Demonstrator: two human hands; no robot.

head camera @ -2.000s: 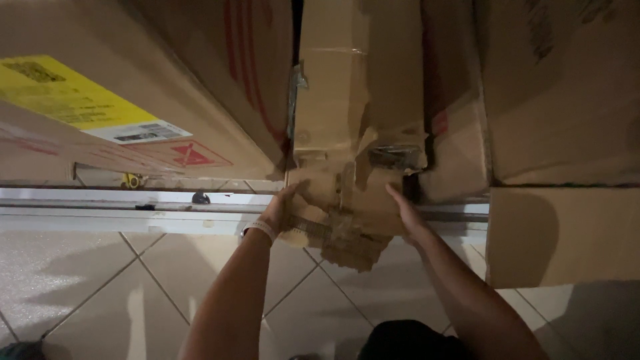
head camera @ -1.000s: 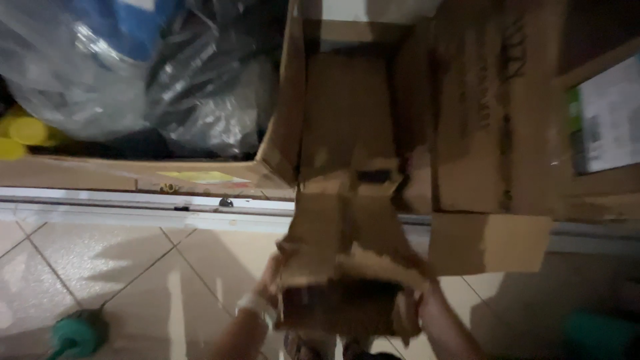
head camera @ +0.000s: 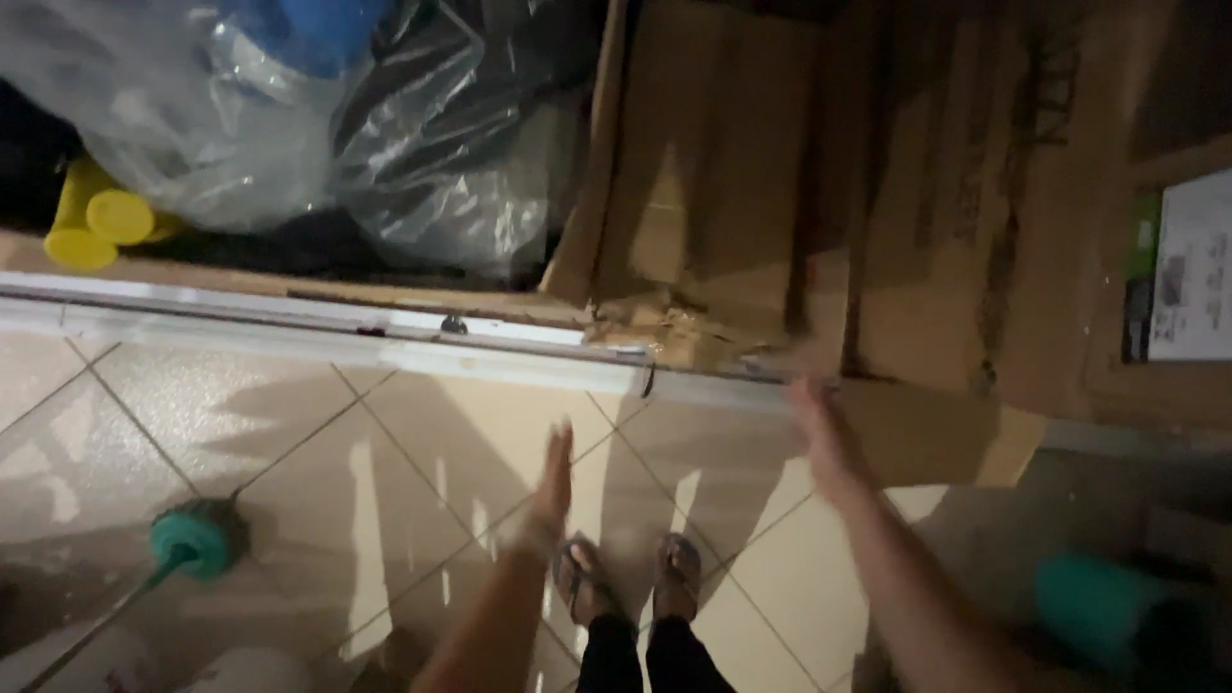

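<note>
My left hand (head camera: 553, 481) hangs above the tiled floor, seen edge-on and blurred, with nothing in it. Beside a cardboard flap (head camera: 934, 433), my right hand (head camera: 823, 433) is raised, empty and blurred; whether it touches the flap cannot be told. Between and beyond the hands lies a long cardboard box (head camera: 712, 164), its near end torn and crumpled with tape (head camera: 683, 332) at the white door track (head camera: 500, 351). To its left stands an open carton (head camera: 568, 260) holding clear and dark plastic bags (head camera: 433, 144). A larger cardboard box (head camera: 943, 212) is on the right.
Yellow cylindrical objects (head camera: 120, 217) stick out at the left carton's corner. A green round mop or brush head (head camera: 192, 544) with a long handle rests on the floor at left. A green container (head camera: 1097, 606) is at lower right. My sandalled feet (head camera: 630, 577) stand on the tiles.
Both hands have let go of the torn cardboard end, which now lies by the track, and they are apart and empty. The view has shifted since the earliest frame.
</note>
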